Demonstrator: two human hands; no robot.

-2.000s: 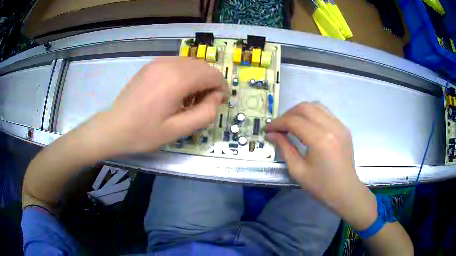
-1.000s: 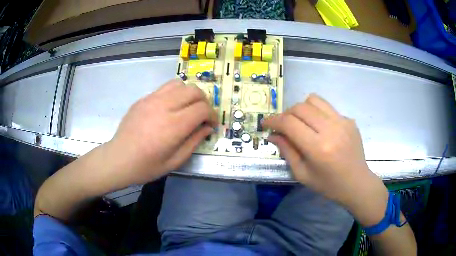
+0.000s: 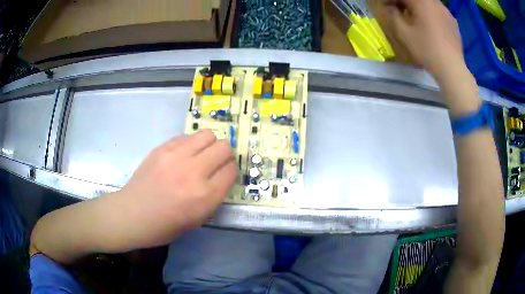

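A cream circuit board panel [image 3: 246, 115] with two matching halves lies between the metal rails, with yellow blocks and black connectors at its top and small round cans at its lower right. My left hand [image 3: 187, 178] is over the lower part of the left half and covers it; its fingertips are hidden, so I cannot tell if it holds something. My right hand [image 3: 420, 31] reaches over the far rail, beside yellow-ended silver strips [image 3: 368, 39]. Its fingertips are blurred and near the top edge, and I cannot tell if they hold a strip.
Behind the far rail are an open brown carton [image 3: 126, 26], a black tray of small dark-green cylinders [image 3: 278, 26] and a blue crate [image 3: 489, 63]. Another circuit board [image 3: 514, 150] is at the right edge. A green-rimmed tray [image 3: 426, 238] is below the near rail.
My right hand has left the board's lower right and moved up and right to the yellow-ended strips. My left hand stays at the left half. The board appears lower and slightly left in view.
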